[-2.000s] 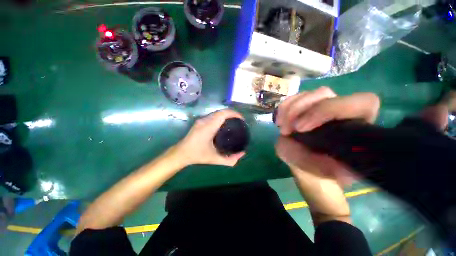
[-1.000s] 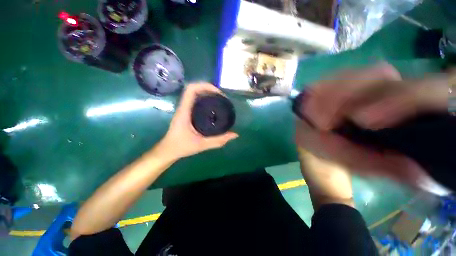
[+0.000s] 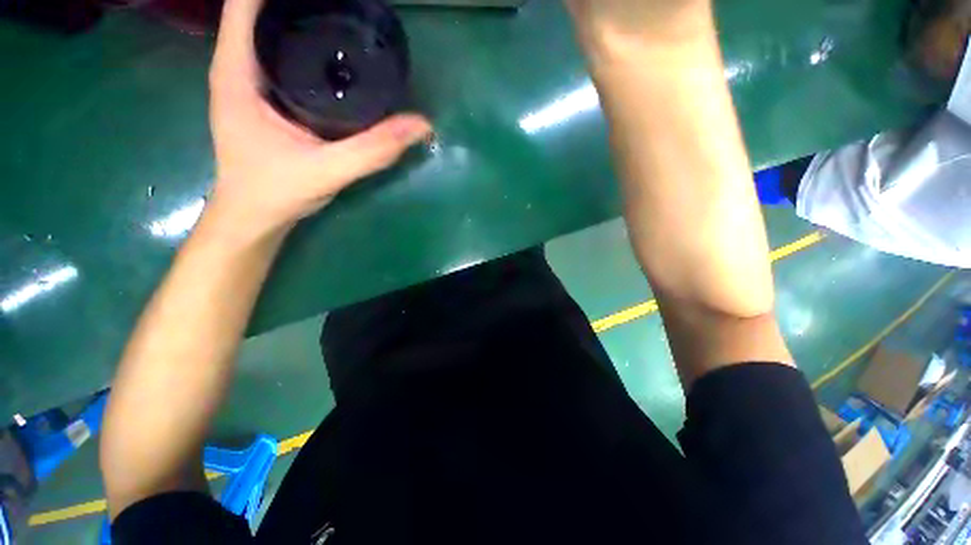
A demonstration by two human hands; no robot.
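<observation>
My left hand (image 3: 282,160) is wrapped around a black cylindrical housing (image 3: 332,64) at the upper left, over the green bench top. The housing's dark round end faces up, with small shiny spots near its middle. My right forearm reaches up to the top edge of the picture. The right hand is cut off there, so its fingers and anything in them are hidden.
The green bench top (image 3: 479,176) has its front edge running across mid-picture. Another person's light grey sleeve (image 3: 894,192) is at the right. A blue plastic stool (image 3: 245,468) stands at lower left. Cardboard boxes (image 3: 894,378) are at lower right.
The view has shifted down, so the screw feeder and open units have left the picture. The housing appears higher and larger. The right hand and dark tool have gone out past the top edge.
</observation>
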